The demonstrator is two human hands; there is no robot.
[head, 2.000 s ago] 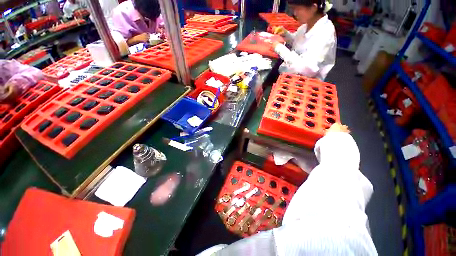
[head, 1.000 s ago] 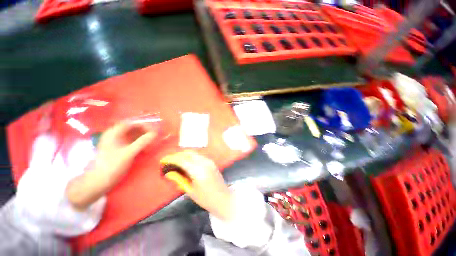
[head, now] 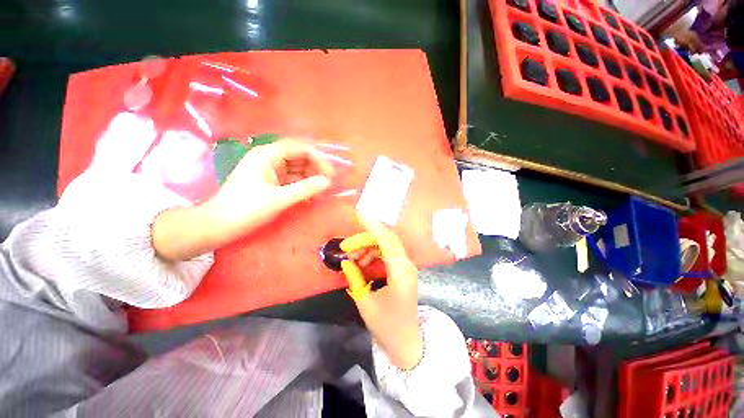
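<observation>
A dark round part (head: 333,254) is at the fingertips of my right hand (head: 382,273), low over or on the red work mat (head: 359,90) near its front edge. Yellow-orange finger cots cover fingers of that hand. My left hand (head: 265,189) is above the mat's middle, fingers curled and apart, with nothing visible in it. A green piece (head: 232,157) lies partly behind my left hand. The white plastic card (head: 385,191) lies right of my left hand. A small white wiping cloth (head: 450,231) is near the mat's right edge.
A folded white wipe (head: 491,202), a clear bottle (head: 556,224) and a blue parts bin (head: 644,242) stand right of the mat. Film scraps (head: 519,280) lie on the bench edge. A red parts tray (head: 600,61) is beyond; others are at lower right.
The view has swung left and down from the trays to the mat. My right hand has come from the right-hand tray to the mat and holds the dark part. My left hand has come into view.
</observation>
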